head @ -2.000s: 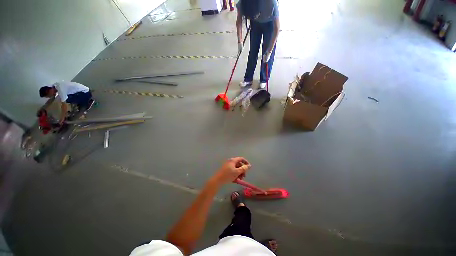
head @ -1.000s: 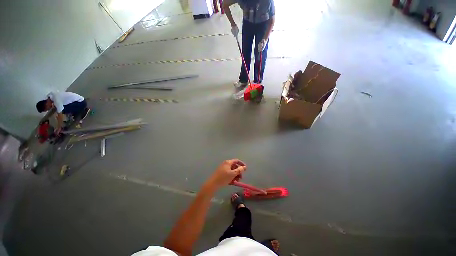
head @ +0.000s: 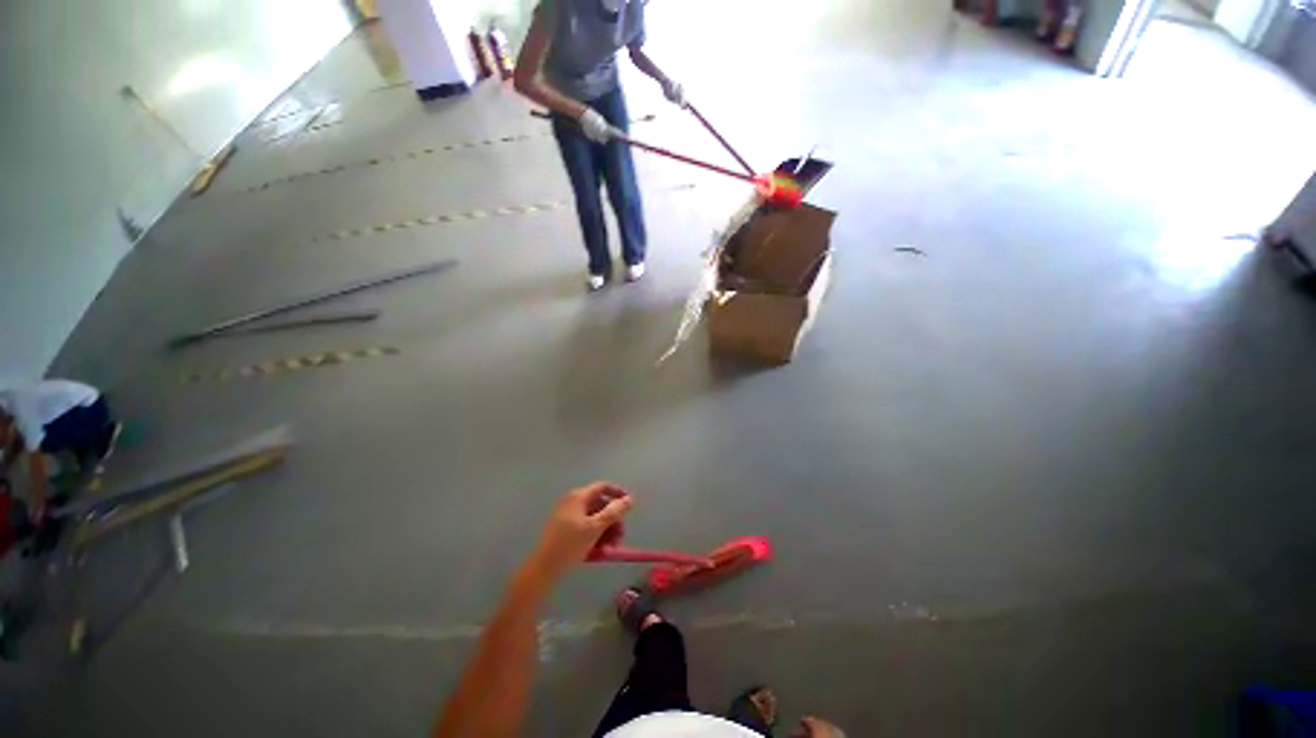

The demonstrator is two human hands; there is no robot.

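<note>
My left hand (head: 592,522) is closed round the top of the red handle of a push broom. The red broom head (head: 710,565) rests on the floor beside my left foot, tilted up to the right. A small patch of skin (head: 818,727) at the bottom edge may be my right hand; it is cut off and its hold cannot be seen. A person (head: 595,130) in gloves holds a second broom (head: 781,189) and a long-handled dustpan (head: 808,172) over an open cardboard box (head: 761,326). Whitish plastic wrap (head: 694,306) hangs down the box's left side.
A crouching person (head: 65,421) is cut off at the left edge, beside metal profiles (head: 188,485). More long bars (head: 310,306) lie farther back. Floor marking tape (head: 296,363) crosses the floor. Fire extinguishers (head: 499,54) stand by a pillar. A blue object (head: 1279,712) shows at bottom right.
The view has turned right. The helper has lifted the broom and dustpan from the floor to above the box. Plastic wrap now hangs at the box. My broom head has tilted.
</note>
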